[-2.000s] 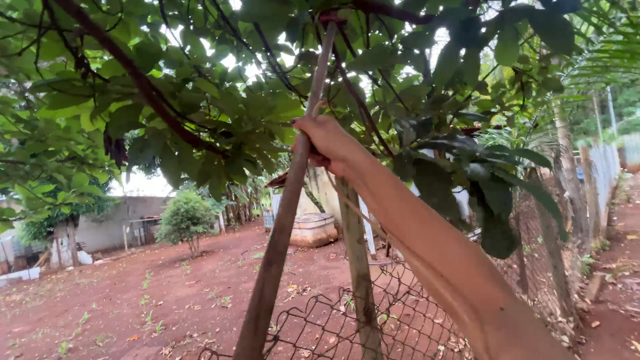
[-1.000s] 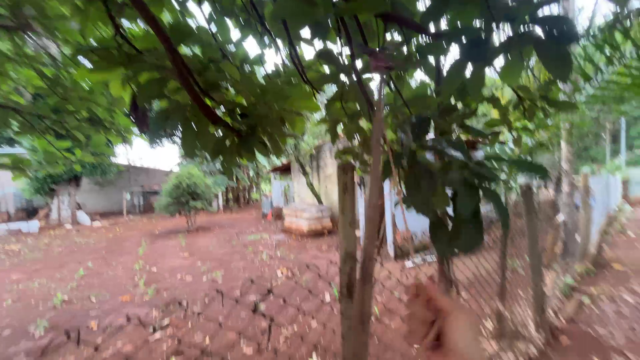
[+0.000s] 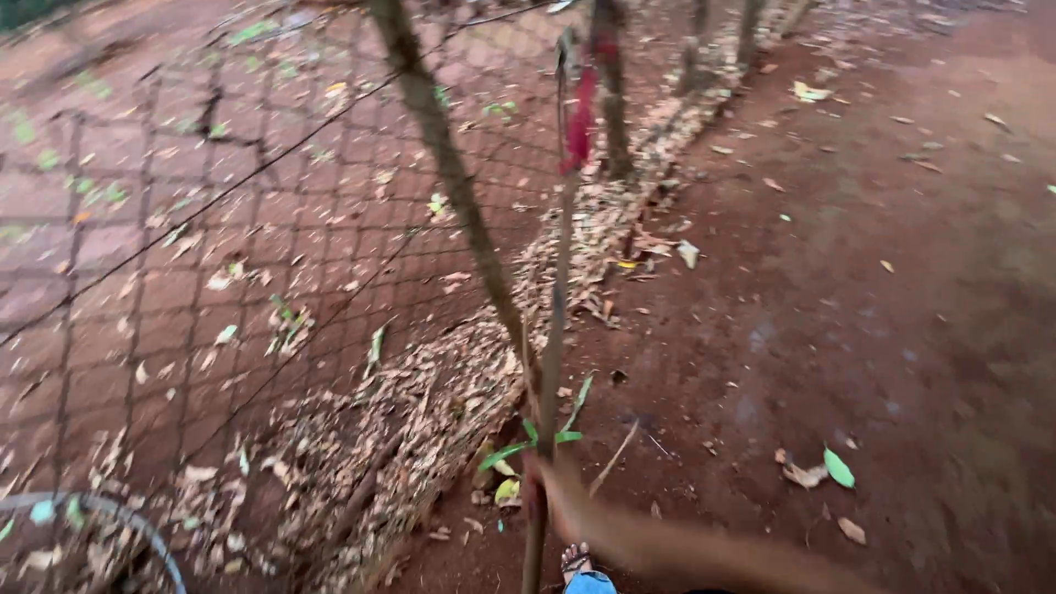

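A long wooden stick (image 3: 555, 346) stands nearly upright in the middle of the view, with a red cloth or tie (image 3: 582, 124) near its upper end. My right hand (image 3: 540, 487) is blurred and closed around the lower part of the stick, its forearm reaching in from the lower right. My left hand is out of view. What hangs beside the red tie is too blurred to name.
A wire mesh fence (image 3: 305, 223) with a slanting wooden post (image 3: 445, 157) runs along the left. Dry leaves (image 3: 445, 396) line its base. A curved hose or pipe (image 3: 124, 511) lies lower left, and a sandaled foot (image 3: 575, 559) shows on red soil.
The view has swung down from the tree branches to the ground. The stick's red-tied end, up among the leaves two seconds ago, is now low before the fence and path.
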